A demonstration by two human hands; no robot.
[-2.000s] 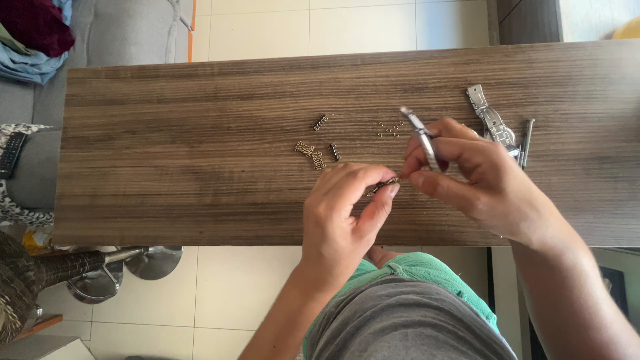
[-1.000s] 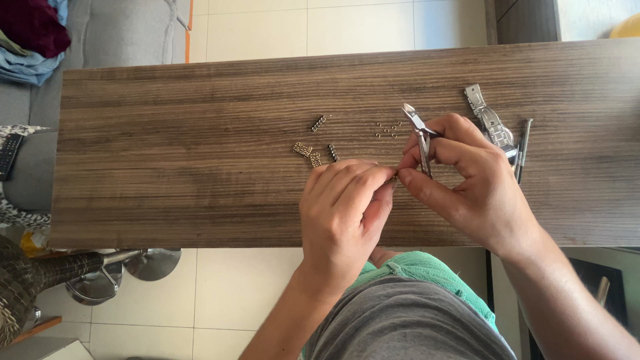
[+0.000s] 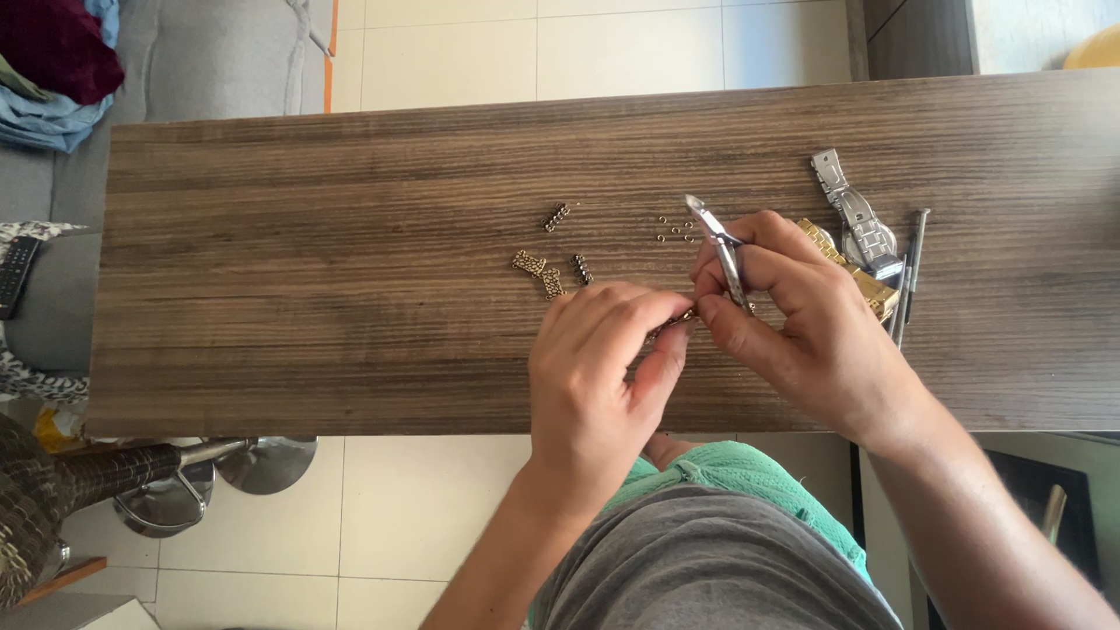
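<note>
My left hand (image 3: 599, 376) pinches a small piece of metal jewelry with linked parts (image 3: 672, 325) between thumb and fingers. Close against it on the right, my right hand (image 3: 787, 306) holds metal cutting nippers (image 3: 724, 254) in its curled fingers, their tip pointing up and away; its thumb and fingertip meet at the piece's end. Beyond my left hand lie patterned bronze-toned links (image 3: 541, 269), a short dark beaded piece (image 3: 581, 269) and another beaded piece (image 3: 556, 216). Several small metal rings (image 3: 675, 230) lie scattered just left of the nippers. What the right fingertips grip is too small to tell.
Right of my right hand lie a silver-toned watch (image 3: 862, 223), a gold-toned watch (image 3: 875, 290) partly hidden by it, and slim metal tools (image 3: 916, 254). All rest on the wooden table (image 3: 306, 262). A grey sofa (image 3: 227, 61) stands beyond its left end, metal-based stools (image 3: 262, 468) at the near left.
The right hand's fingers have shifted slightly around the nippers, and more of the gold-toned watch shows beside it. The jewelry piece between my hands shows more than one second ago.
</note>
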